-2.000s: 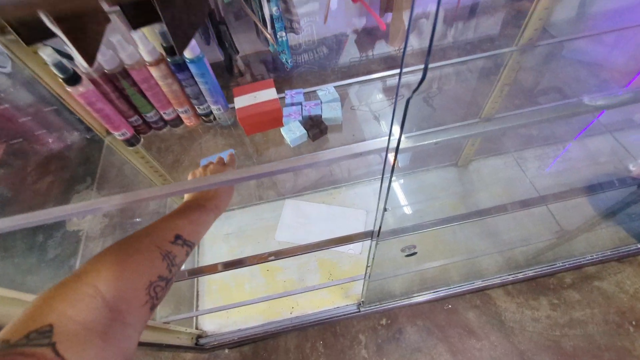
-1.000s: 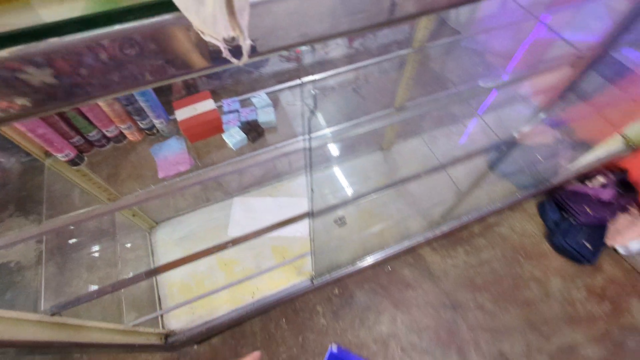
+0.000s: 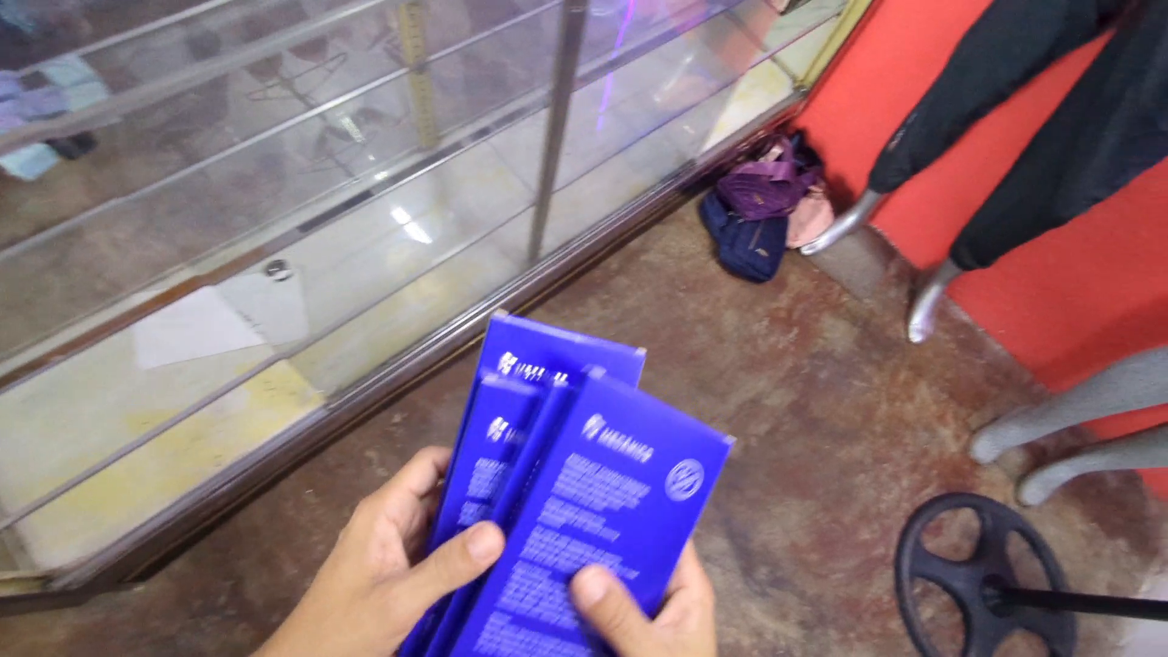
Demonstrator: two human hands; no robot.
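Several flat blue boxes [image 3: 620, 493] with white printing are fanned out in front of me, their lower ends cut off by the bottom of the view. On their left side my left hand [image 3: 392, 557] grips them, thumb across the front. My right hand [image 3: 639, 602] holds the rightmost box from below and the right, its thumb on the printed face. Behind the boxes stands a glass display case [image 3: 438, 356] with metal rails. White papers [image 3: 201, 327] lie on its bottom shelf, and small light-blue boxes [image 3: 32, 160] sit higher up at the far left.
Purple and navy bags [image 3: 762, 205] lie on the floor by the case's far end. Mannequin legs in black trousers [image 3: 1013, 146] stand against a red wall [image 3: 1049, 319]. Grey mannequin legs [image 3: 1077, 411] are at the right, above a black wheel-shaped base [image 3: 985, 575] with a pole.
An arm reached into the case two seconds ago; now both hands hold blue boxes in front of it. The view has swung right, toward the red wall and mannequins.
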